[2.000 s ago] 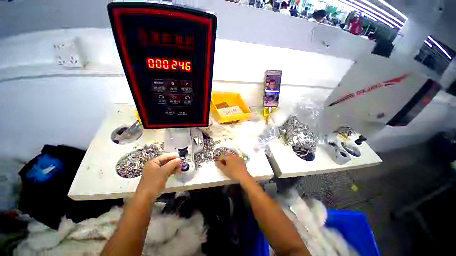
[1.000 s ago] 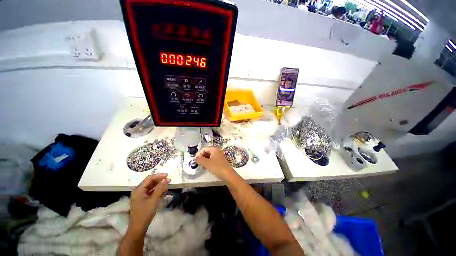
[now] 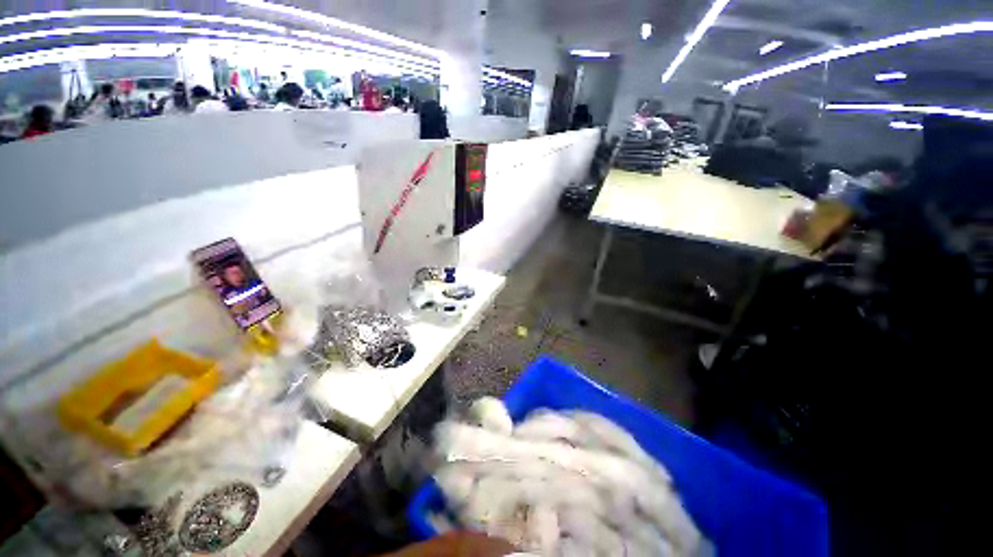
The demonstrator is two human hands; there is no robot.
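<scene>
White fur trims (image 3: 566, 473) lie piled in a blue crate (image 3: 751, 490) at the lower centre. Part of one hand (image 3: 463, 544), blurred and cut off by the bottom edge, is at the near side of the fur. It appears to be my right hand; its fingers and any hold on the fur cannot be made out. My left hand is not in view. A parts well (image 3: 218, 516) with silver snap parts shows at the lower left.
A yellow parts bin (image 3: 139, 394), a lit phone (image 3: 235, 285) and a clear bag of fasteners (image 3: 359, 332) are on the left. A second snap machine (image 3: 408, 201) stands beyond. A large table (image 3: 708, 209) with stacked garments is at the back right. People sit far behind the partition.
The view has swung right, bringing the blue crate and back table into sight. The control panel and die have left the picture. My right hand has left the die; my left hand is out of view.
</scene>
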